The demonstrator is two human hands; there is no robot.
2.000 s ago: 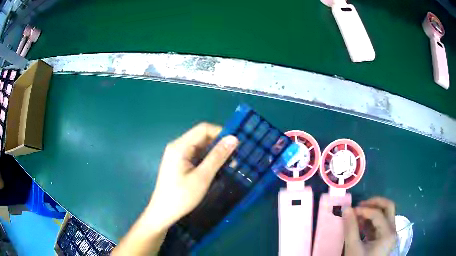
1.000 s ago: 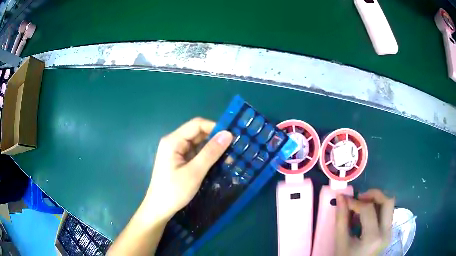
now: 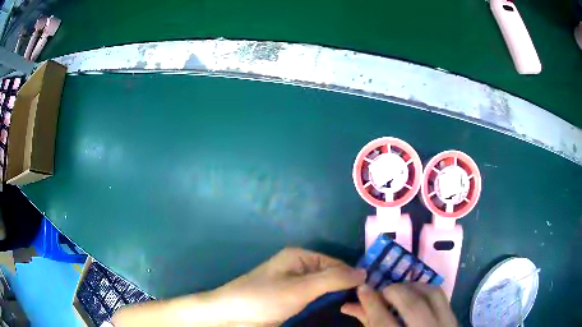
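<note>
Two pink handheld fans lie side by side, the left fan (image 3: 388, 172) and the right fan (image 3: 452, 185), with coral rings and white hubs. The dark, blue-edged parts sheet (image 3: 402, 265) lies over the left fan's handle and partly over the right one's. My left hand (image 3: 306, 281) grips the sheet near its left edge. My right hand (image 3: 405, 306) is at the sheet's near side, fingers bent, cut off by the bottom edge; whether it pinches the sheet or a small part is hidden. The round whitish paste dish (image 3: 505, 294) is at the lower right.
A worn whitish rail (image 3: 319, 67) crosses behind the fans. Beyond it, a pink fan handle (image 3: 517, 38) lies on the green belt. An open cardboard box (image 3: 38, 128) stands at the left. A carton of dark grids (image 3: 108, 290) is at the lower left.
The sheet and my left hand have moved down and right, uncovering the left fan's head. My right hand has moved left from the right fan's handle to the sheet.
</note>
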